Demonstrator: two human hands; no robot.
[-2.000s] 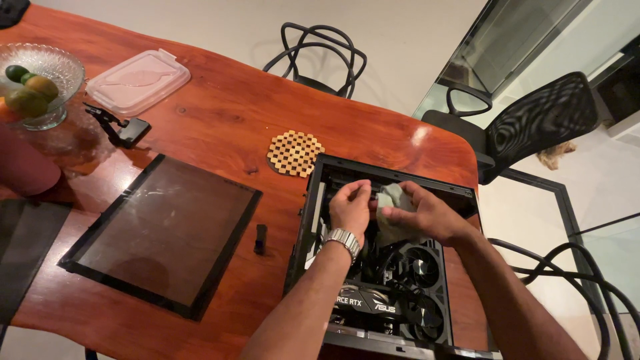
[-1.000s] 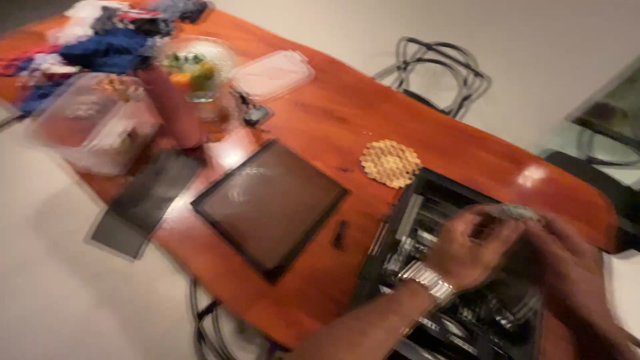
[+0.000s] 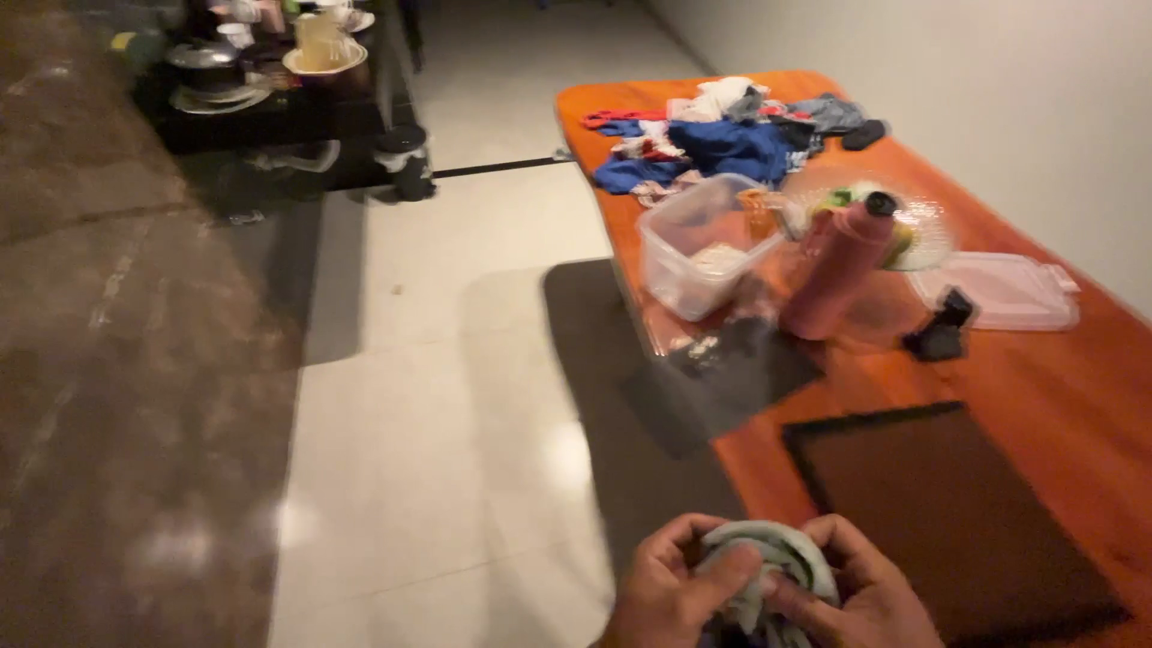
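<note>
Both hands pinch a bunched, pale green cloth (image 3: pixel 765 562) at the bottom of the head view. My left hand (image 3: pixel 679 585) grips its left side and my right hand (image 3: pixel 864 585) its right side, with the thumbs close together on the front. Just beyond the right hand, a dark panel with a black border (image 3: pixel 963 513) lies on the wooden table. The open computer case from the earlier frames is out of view.
On the table (image 3: pixel 1035 387) stand a pink bottle (image 3: pixel 837 270), a clear plastic container (image 3: pixel 706 252) and a fruit bowl (image 3: pixel 927 225), near a lid (image 3: pixel 1008 288), a black clamp-like stand (image 3: pixel 940 328) and piled clothes (image 3: pixel 729 144). A dark counter (image 3: pixel 135 360) rises at left.
The view has swung far to the left. Both hands have moved away from the computer case, where they held the cloth two seconds ago, and still hold it.
</note>
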